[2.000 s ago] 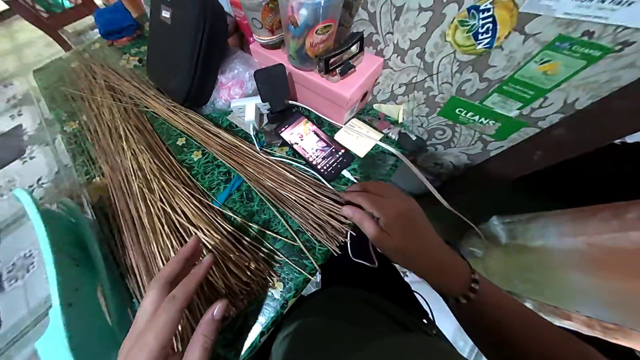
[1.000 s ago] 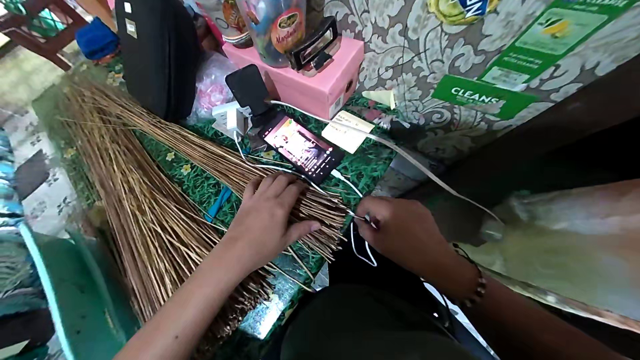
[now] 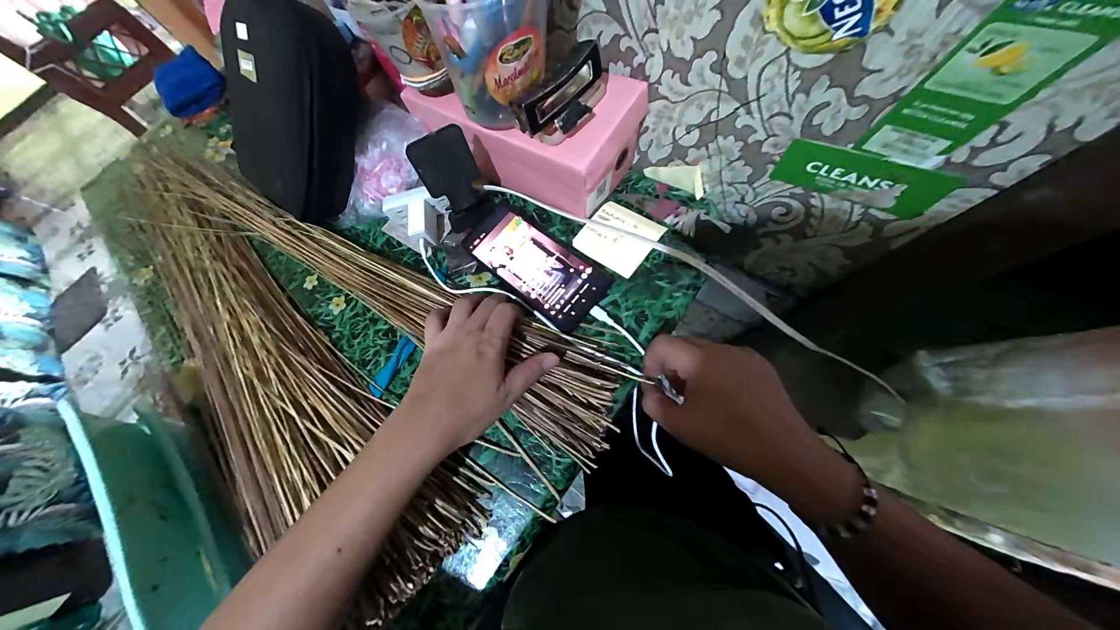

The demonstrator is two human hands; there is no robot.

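Observation:
Two bundles of thin brown sticks lie on a green leaf-patterned tablecloth. The smaller bundle (image 3: 350, 267) runs diagonally under my left hand (image 3: 477, 367), whose fingers rest spread on its top near the cut ends. The larger bundle (image 3: 254, 350) fans out to the left, partly behind my left forearm. At the smaller bundle's right end, my right hand (image 3: 713, 394) is closed around a small metal tool (image 3: 669, 388), its kind hidden by the fingers, which meets a stick's tip. A lit phone (image 3: 538, 267) with a white cable lies just behind the bundle.
Behind the phone are a pink box (image 3: 569, 157) bearing a plastic cup (image 3: 490, 61), a black case (image 3: 293, 105) and a yellow paper note (image 3: 619, 239). A green plastic chair (image 3: 166, 499) stands at the left. The white cable (image 3: 652, 437) loops beside my right hand.
My left hand has come from above the larger bundle onto the smaller one. My right hand has moved off the bundle's top to its end, where the metal tool shows.

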